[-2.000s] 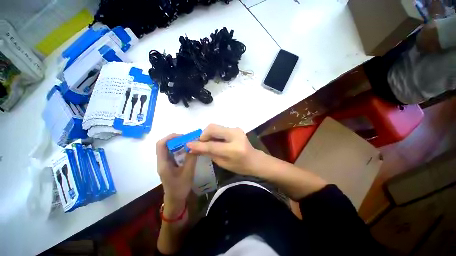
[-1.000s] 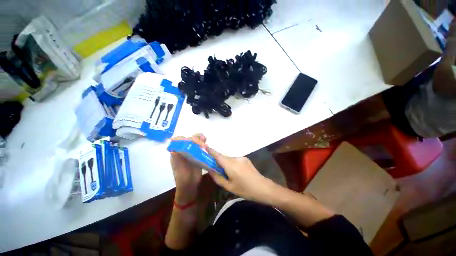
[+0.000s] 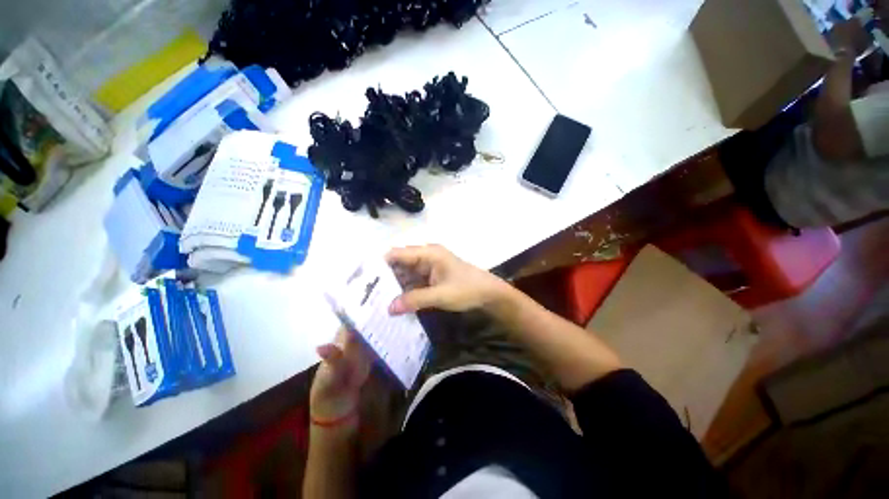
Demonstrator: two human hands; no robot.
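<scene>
A slim white retail box [image 3: 382,317] is between my hands above my lap, at the table edge. Its printed white face shows, with a small dark plug picture near the top. My right hand [image 3: 439,283] grips its upper right side, thumb on the face. My left hand [image 3: 339,378] is at its lower left side, fingers partly hidden behind it. A fanned stack of flat box blanks [image 3: 229,210] lies at the left, next to a small pile of coiled black cables [image 3: 400,141]. Several closed boxes [image 3: 175,341] stand in a row on the table's left.
A large black cable heap [image 3: 322,34] lies at the back. Loose blank stacks [image 3: 146,224] are behind the fanned stack. A smartphone [image 3: 557,154] lies right of the cables. An open brown carton [image 3: 755,58], another person's arm [image 3: 833,107] and a red stool [image 3: 780,258] are at right.
The box has turned from its blue narrow side to its white printed face. My right hand now has its thumb on that face. The camera view has shifted.
</scene>
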